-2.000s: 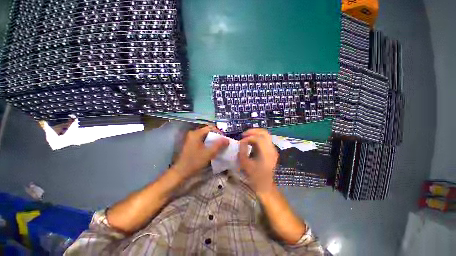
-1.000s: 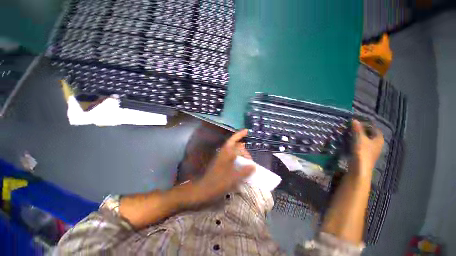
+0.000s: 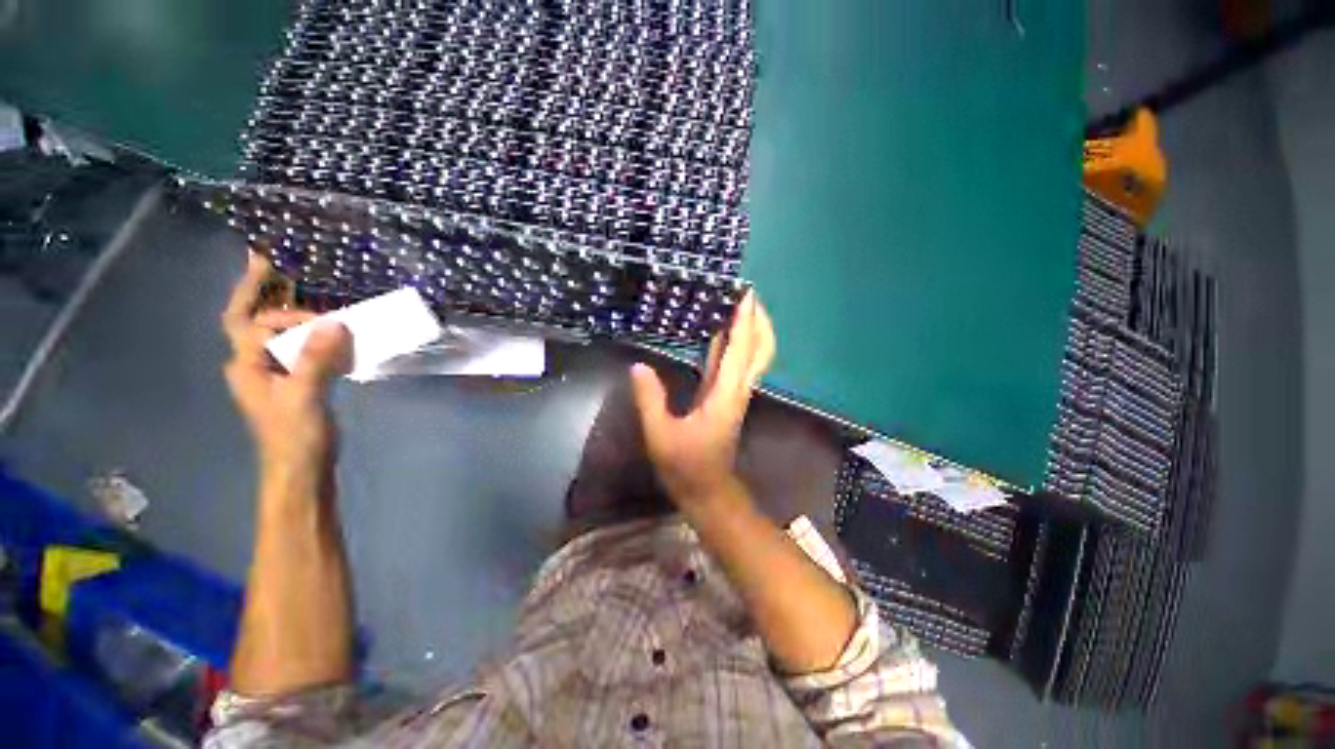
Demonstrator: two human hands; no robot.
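Observation:
The large keyboard stack (image 3: pixel 513 117) lies on the green table at the upper left, its front edge facing me. My left hand (image 3: pixel 281 381) is at the stack's front left end and holds a folded white label sheet (image 3: pixel 388 334) under the thumb. Some of its fingers are hidden behind the sheet. My right hand (image 3: pixel 703 417) is at the stack's front right corner, fingertips against the edge and thumb spread away. Whether either hand bears on a single keyboard of the stack cannot be told.
The green table top (image 3: pixel 908 205) extends right of the stack. More keyboard stacks (image 3: pixel 1127 395) stand beside it at right, with a dark panel (image 3: pixel 937 549) below. Loose papers (image 3: pixel 922 476) stick out at the table's near edge. Blue bins (image 3: pixel 147 615) are at lower left, an orange object (image 3: pixel 1124 164) upper right.
The keyboard that lay in the table's middle, with my right hand at its end, is gone from there. Both hands have moved left to the large stack. The sheet stays in my left hand.

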